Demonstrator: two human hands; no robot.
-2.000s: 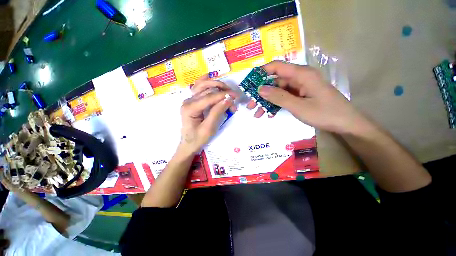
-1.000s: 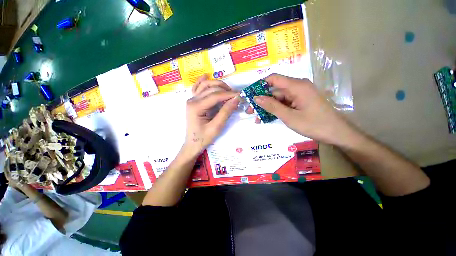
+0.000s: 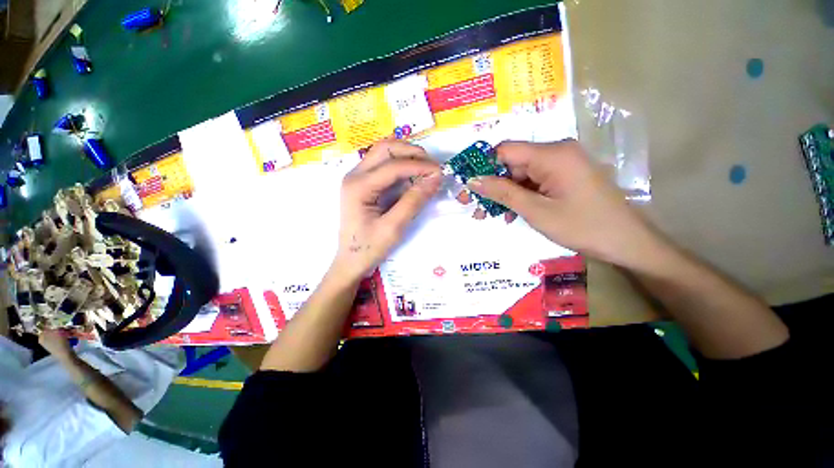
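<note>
A green circuit board panel [image 3: 479, 166] with pale parts along its edge is held above the printed sheets [image 3: 494, 247]. My right hand [image 3: 539, 190] grips it between thumb and fingers. My left hand [image 3: 389, 196] has thumb and index finger pinched together at the panel's left edge. A tiny pale piece shows at those fingertips; it is too small to tell what it is or whether the fingers grip it. The inside of my left hand is hidden.
Beige parts [image 3: 69, 265] are heaped at the left beside a black curved item [image 3: 187, 274]. Blue battery packs [image 3: 95, 153] lie on the green conveyor [image 3: 201, 78]. Another panel [image 3: 817, 183] lies on cardboard [image 3: 695, 183] at the right. A person in white [image 3: 91, 402] is at lower left.
My left fingertips have come from apart to the panel's left edge. The blue piece seen under my left hand no longer shows. Battery packs on the conveyor have shifted in view.
</note>
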